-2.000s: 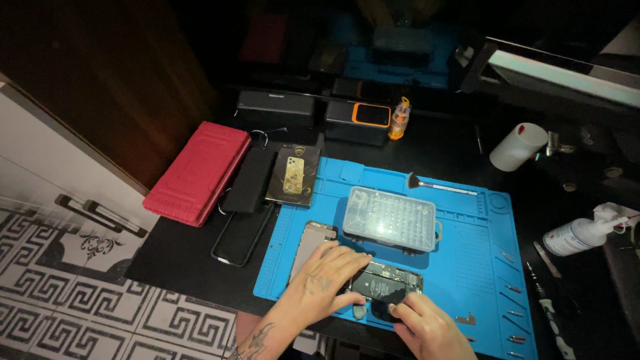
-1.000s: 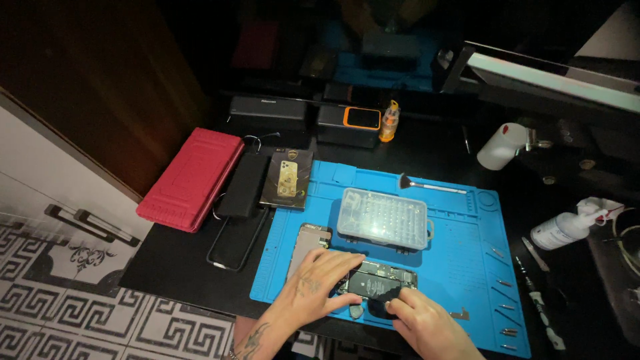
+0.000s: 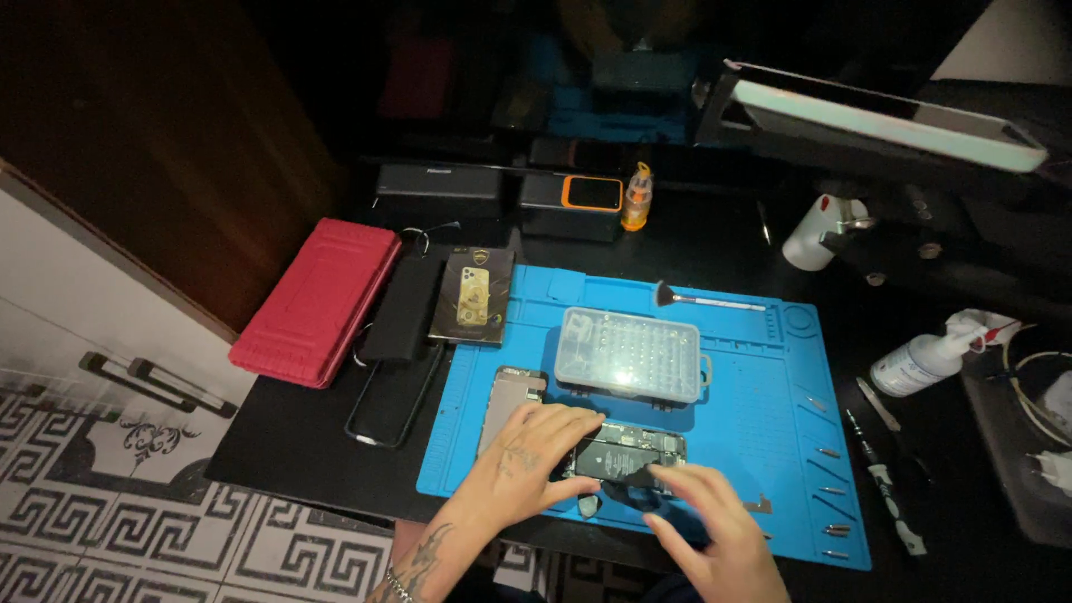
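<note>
An opened smartphone body (image 3: 624, 456), its battery and circuit boards exposed, lies near the front of the blue silicone repair mat (image 3: 737, 419). My left hand (image 3: 532, 461) rests on its left end, fingertips at the upper edge and thumb at the lower edge. Over the phone's right end is my right hand (image 3: 712, 519), thumb and fingers apart, with nothing seen between them. A phone screen assembly (image 3: 512, 398) lies partly under my left hand. A small grey piece (image 3: 589, 506) sits below the phone, and a small flat metal part (image 3: 758, 504) is to the right.
Behind the phone is a clear-lidded bit case (image 3: 630, 356), with a fan brush (image 3: 703, 300) beyond. Screwdriver bits (image 3: 829, 491) line the mat's right side; a screwdriver (image 3: 886, 486), tweezers (image 3: 878, 404) and spray bottle (image 3: 917, 364) stand or lie beyond. A boxed item (image 3: 473, 297) and red case (image 3: 318, 301) are left.
My right hand, earlier at the phone's right end with its fingers together, has drawn back slightly and spread its fingers. My left hand stays on the phone.
</note>
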